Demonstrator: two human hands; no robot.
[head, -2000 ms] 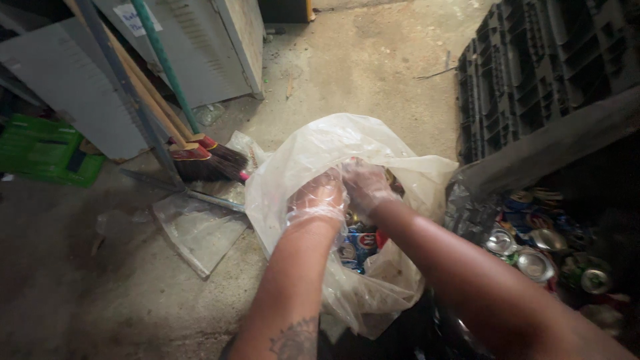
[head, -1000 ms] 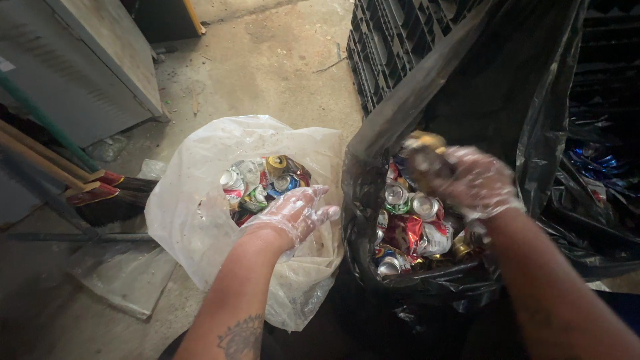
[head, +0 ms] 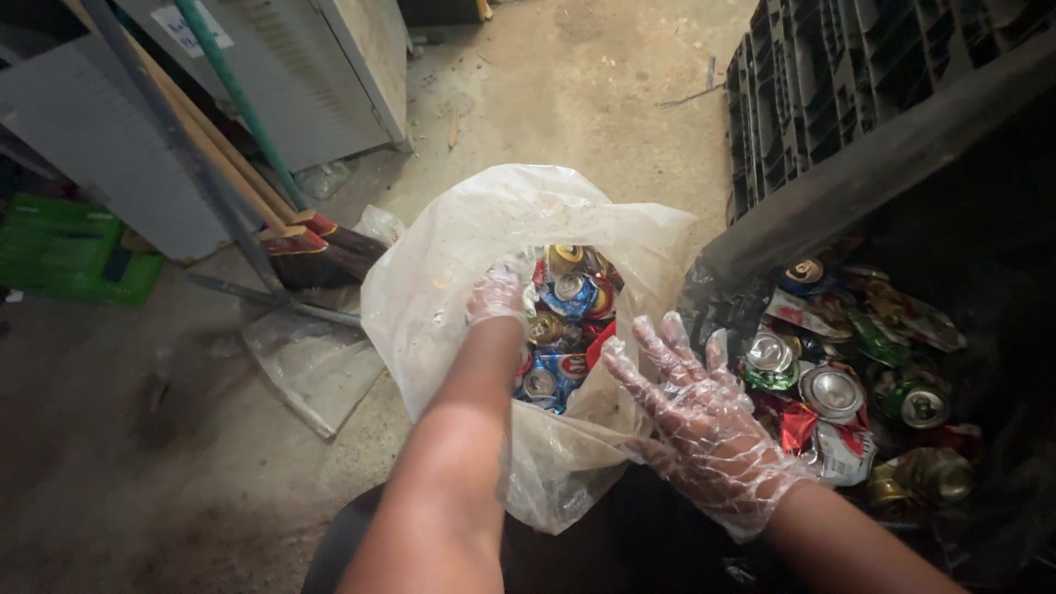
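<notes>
A whitish plastic bag [head: 462, 223] stands open in front of me, holding several crushed drink cans [head: 568, 297]. My left hand [head: 498, 290], in a clear plastic glove, reaches into the bag beside the cans; its fingertips are partly hidden, so I cannot tell whether it grips anything. Gloved the same way, my right hand [head: 697, 412] is spread with nothing in it, at the right edge of the white bag. To its right, a black plastic bag [head: 718, 289] holds more crushed cans [head: 833, 393].
Brooms [head: 301, 239] and a green pole [head: 239, 99] lean at the left, near grey metal cabinets [head: 285, 82]. A green plastic crate [head: 74, 247] sits at far left. Clear plastic sheeting [head: 318, 363] lies on the concrete floor. Black plastic crates [head: 808, 99] stand at upper right.
A second ago my right hand held a can over the black bag; now it is empty by the white bag. My left hand has moved into the white bag. The view has swung left.
</notes>
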